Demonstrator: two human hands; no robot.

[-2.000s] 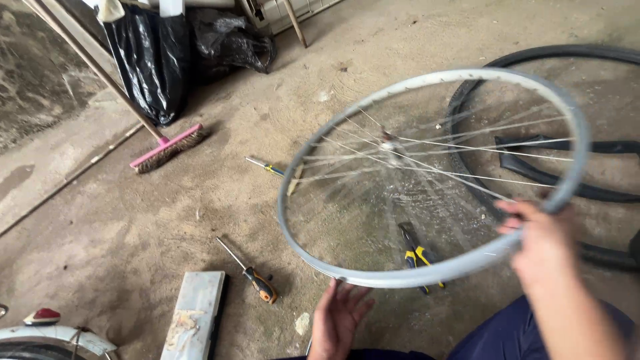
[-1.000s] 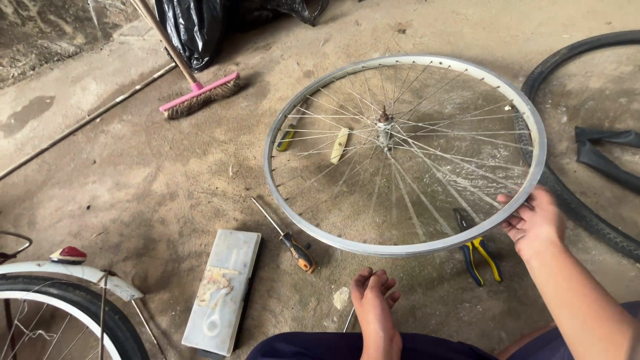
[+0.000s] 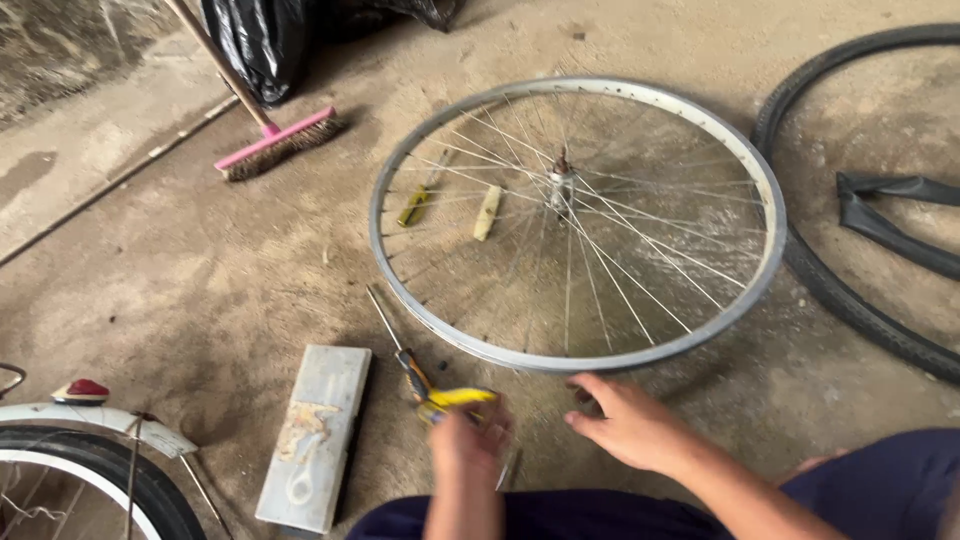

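A bare bicycle wheel rim with spokes and a hub [image 3: 561, 187] lies tilted on the concrete floor, without a tire. My left hand [image 3: 469, 435], blurred, is shut on yellow-handled pliers [image 3: 461, 397], just over an orange-and-black screwdriver [image 3: 411, 373] on the floor. Near the front edge of the rim [image 3: 581, 361] is my right hand [image 3: 626, 420], its thumb and fingers apart and nothing seen between them. Through the spokes show a yellow-handled screwdriver [image 3: 414, 206] and a pale, flat piece [image 3: 487, 214].
A grey box with a stained lid [image 3: 311, 442] lies left of my hands. Further left stands a bicycle wheel with a white mudguard [image 3: 97, 420]. A tire [image 3: 817, 289] and a black inner tube [image 3: 877, 221] lie at right. A pink broom [image 3: 277, 142] and black bags [image 3: 259, 45] are behind.
The rim, held up in my right hand earlier, now rests on the floor, let go. The pliers, earlier on the floor below the rim's right side, are now in my left hand.
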